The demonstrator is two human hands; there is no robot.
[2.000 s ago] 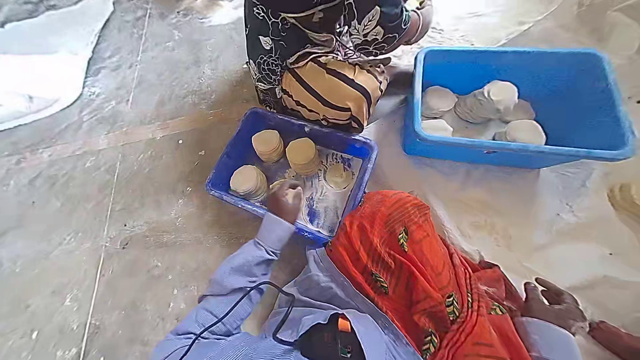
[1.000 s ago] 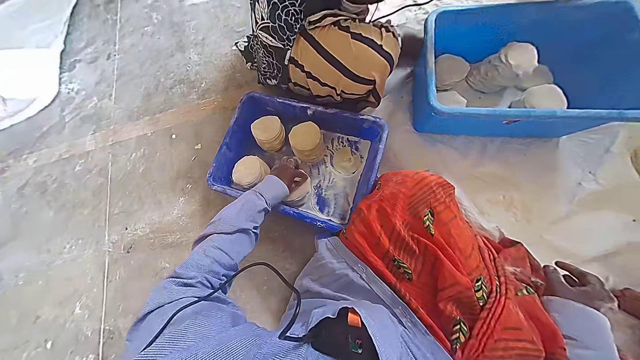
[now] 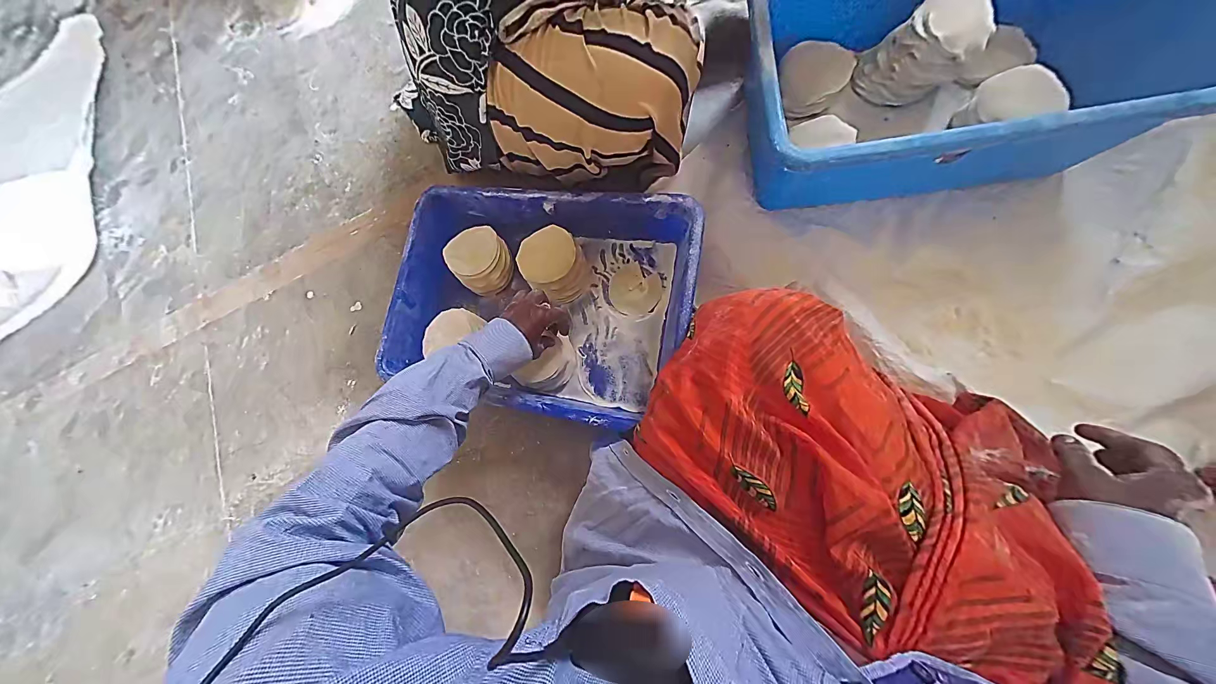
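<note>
My left hand [image 3: 537,321] reaches into a dark blue plastic tray [image 3: 397,313] and rests at a stack of thin round dough discs [image 3: 551,369] near the tray's front edge; whether its fingers grip a disc cannot be seen. More disc stacks stand around it: one at the back left [image 3: 477,258], one at the back middle [image 3: 551,262] and one partly behind my sleeve [image 3: 450,331]. A low disc [image 3: 635,289] lies at the right on the floured tray bottom. Far to the right, my right hand [image 3: 1130,467] lies beside the red patterned cloth, fingers spread, holding nothing visible.
A larger blue tub [image 3: 931,152] with several disc stacks [image 3: 926,52] stands at the upper right on a floury sheet [image 3: 950,256]. Another person's patterned clothing [image 3: 589,90] is just behind the tray. A black cable [image 3: 518,551] loops over my blue sleeve.
My left hand has shifted from the stack at the tray's left to the stack near its front edge. The right hand stays beside the cloth. The view has moved somewhat.
</note>
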